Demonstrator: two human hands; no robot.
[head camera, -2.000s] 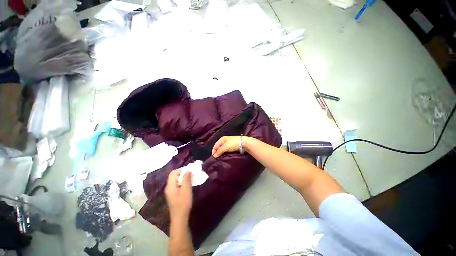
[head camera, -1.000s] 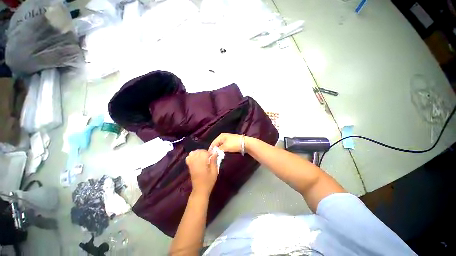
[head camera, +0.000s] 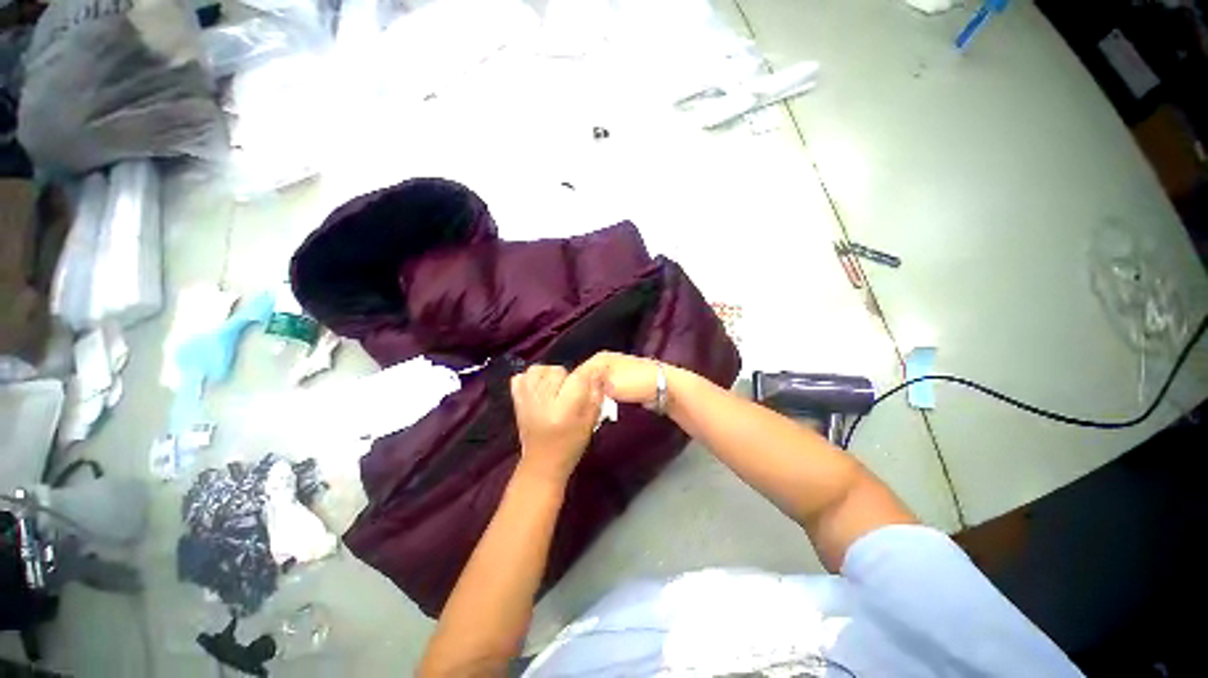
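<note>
A dark maroon quilted puffer jacket lies folded on the table, its black-lined hood at the far left. My left hand and my right hand meet over the middle of the jacket, beside the dark strip of its front opening. A bit of white cloth shows between my hands; most of it is hidden. My left hand is closed on it. My right fingers are pressed against my left hand, and what they pinch is hidden. A white tag or paper lies at the jacket's left side.
A hair dryer lies right of the jacket, close to my right forearm, its black cord curving right. A black-and-white scrap heap lies near left. Clear polybags and a grey carrier bag lie at the back.
My left hand has moved right and away from me with the white cloth, up against my right hand. The cloth was spread out in plain view before and is now mostly covered.
</note>
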